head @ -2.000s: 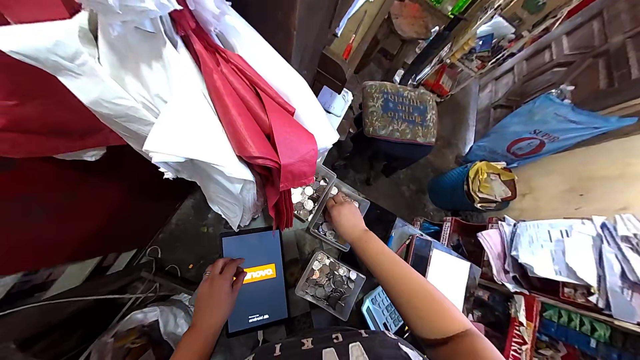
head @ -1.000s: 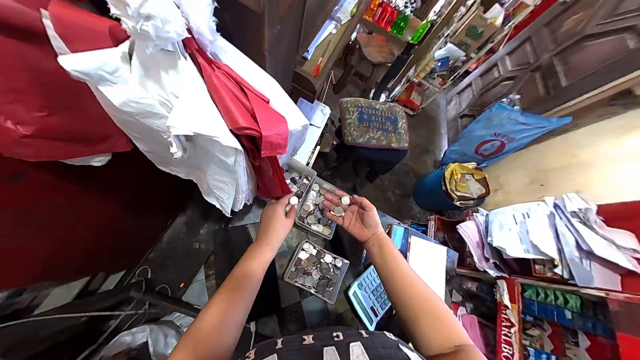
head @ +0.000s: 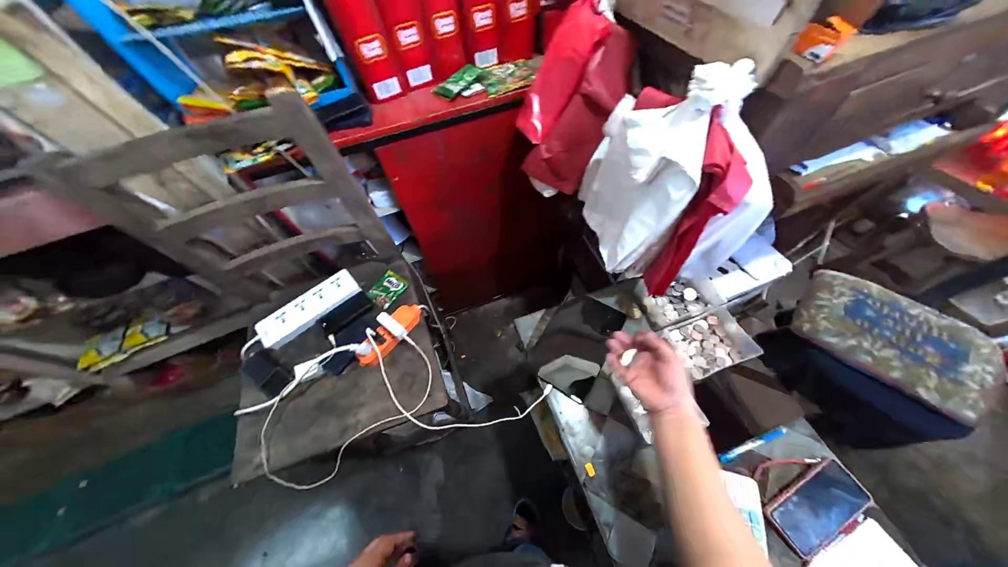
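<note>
My right hand [head: 650, 370] is palm up with its fingers curled around what looks like a pale coin [head: 628, 357]. It is just left of a clear plastic container of coins [head: 705, 344]. Against that container's far side stands another coin container [head: 676, 303]. A third container [head: 636, 409] is partly hidden behind my right hand and wrist. My left hand [head: 386, 549] is low at the bottom edge, fingers bent, partly cut off; whether it holds anything cannot be told. Beside my right forearm lie a calculator [head: 744, 504] and a phone in a red case [head: 819, 508].
A wooden chair [head: 339, 417] at the left holds a white power strip [head: 311, 309], an orange socket block [head: 388, 335] and looping white cables. White and red bags [head: 669, 173] hang beyond the coin containers. A cushioned stool [head: 898, 339] stands at the right.
The view has swung far to the left. My left hand has left the coin containers and is now at the bottom edge. My right hand has come away from over the coins.
</note>
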